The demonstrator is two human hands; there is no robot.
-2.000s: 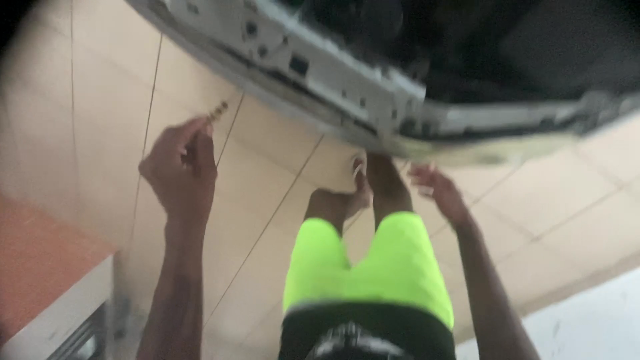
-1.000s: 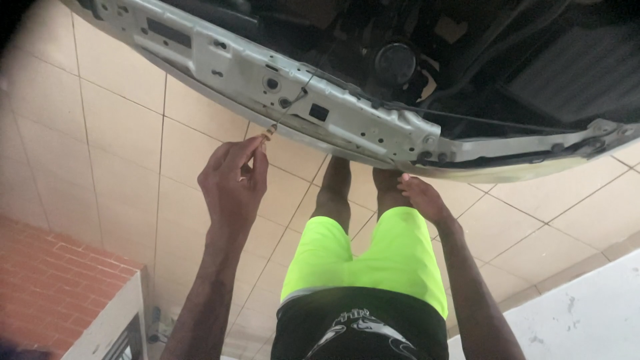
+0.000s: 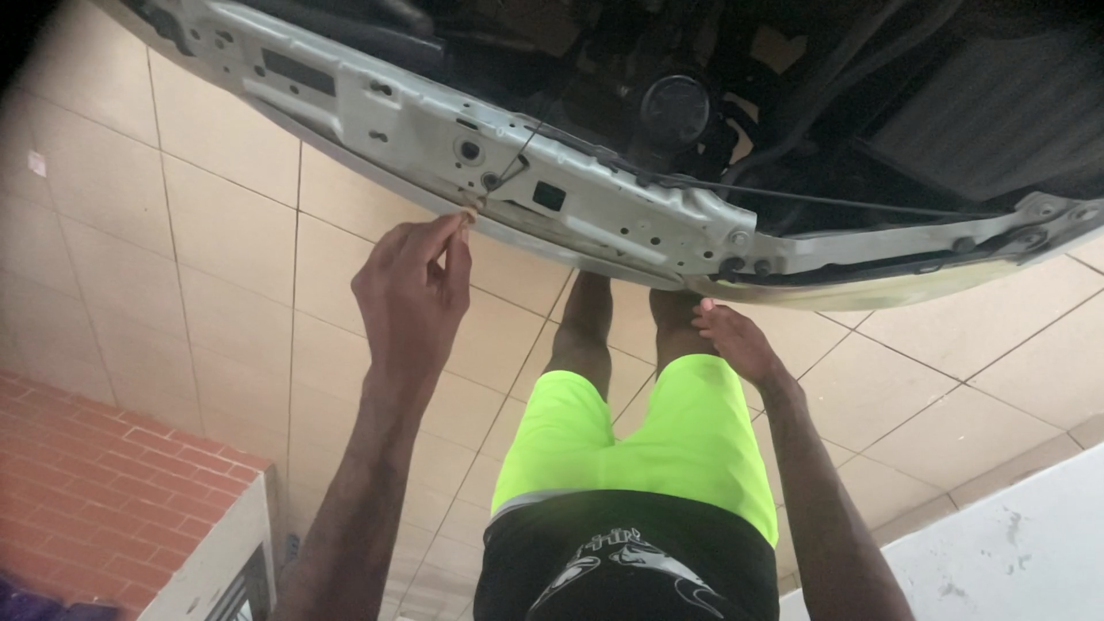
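Observation:
My left hand [image 3: 418, 285] pinches a small brass-coloured piece [image 3: 470, 213], perhaps a bolt or clip, between thumb and fingertips. It is at the front edge of a car's grey metal radiator support panel [image 3: 586, 207], just below a thin bent rod [image 3: 515, 168] and a round hole. Blur and my fingers hide the piece's exact shape. My right hand [image 3: 733, 336] is at the lower edge of the car's front trim [image 3: 819, 297], fingers slightly curled, nothing seen in it; whether it touches the edge I cannot tell.
The dark engine bay [image 3: 604, 78] spans the top, with a round black part [image 3: 675, 110] in it and a cable along the panel. Tiled floor [image 3: 233, 233] lies under the car. A red brick-patterned surface [image 3: 103, 483] is at lower left, a white wall [image 3: 1009, 535] at lower right.
My left hand has moved right and up to the panel, still with the small piece. The right hand stays near the car's front edge. The view has shifted, showing more of the panel.

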